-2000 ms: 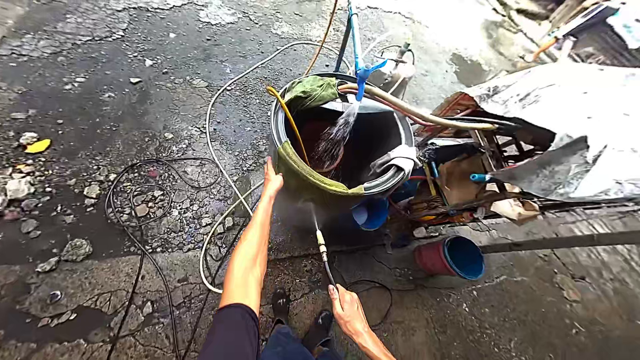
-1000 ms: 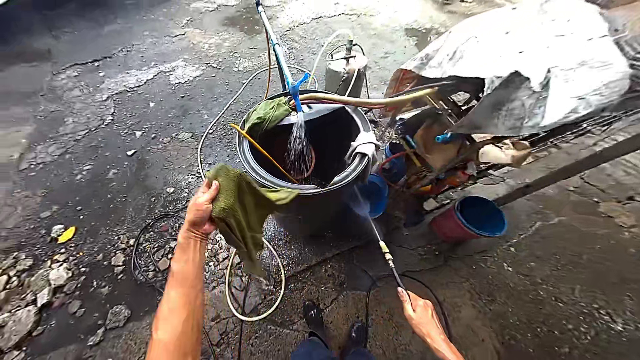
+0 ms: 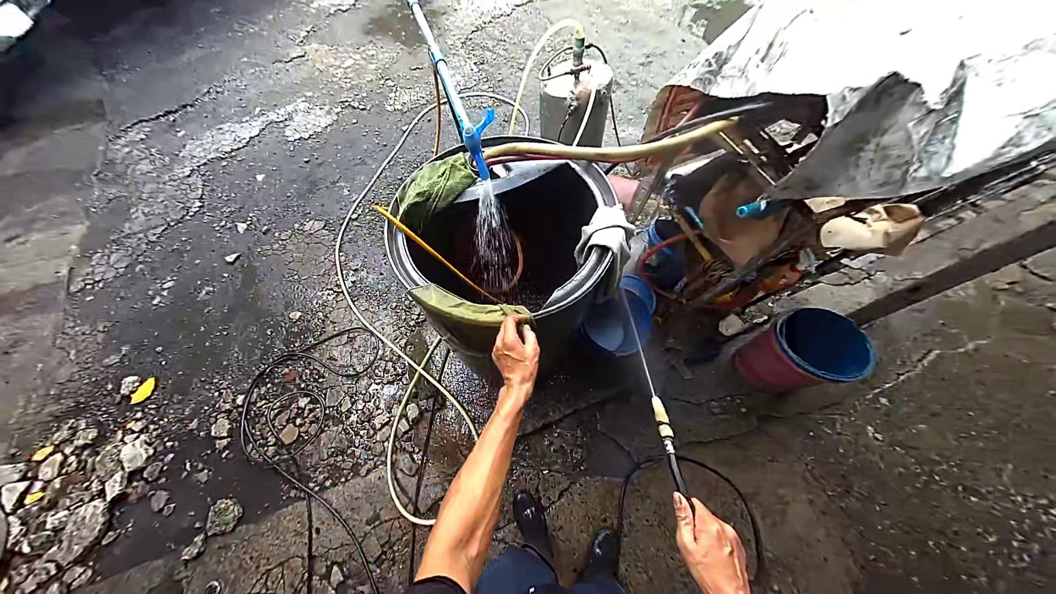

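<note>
My left hand (image 3: 516,356) grips an edge of the green cloth (image 3: 466,311), which hangs over the near rim of a large black drum (image 3: 396,252). My right hand (image 3: 711,540) holds the black handle of a pressure-washer spray wand (image 3: 664,425), its spray pointing up toward a blue bucket (image 3: 619,318) beside the drum. A blue pipe with a valve (image 3: 474,136) pours water into the drum. Another green cloth (image 3: 437,188) lies on the left rim and a grey cloth (image 3: 608,231) on the right rim. A yellow stick (image 3: 429,249) leans inside.
A red bucket with a blue inside (image 3: 767,360) stands at the right. Behind it is a cluttered rack under a silvery sheet (image 3: 932,91). A metal tank (image 3: 569,99) stands beyond the drum. A pale hose (image 3: 355,297), a black cable (image 3: 247,429) and stones (image 3: 78,528) lie at the left.
My left hand held the green cloth lifted off the drum's left side one second ago; now the cloth lies over the near rim. The wand stays in my right hand.
</note>
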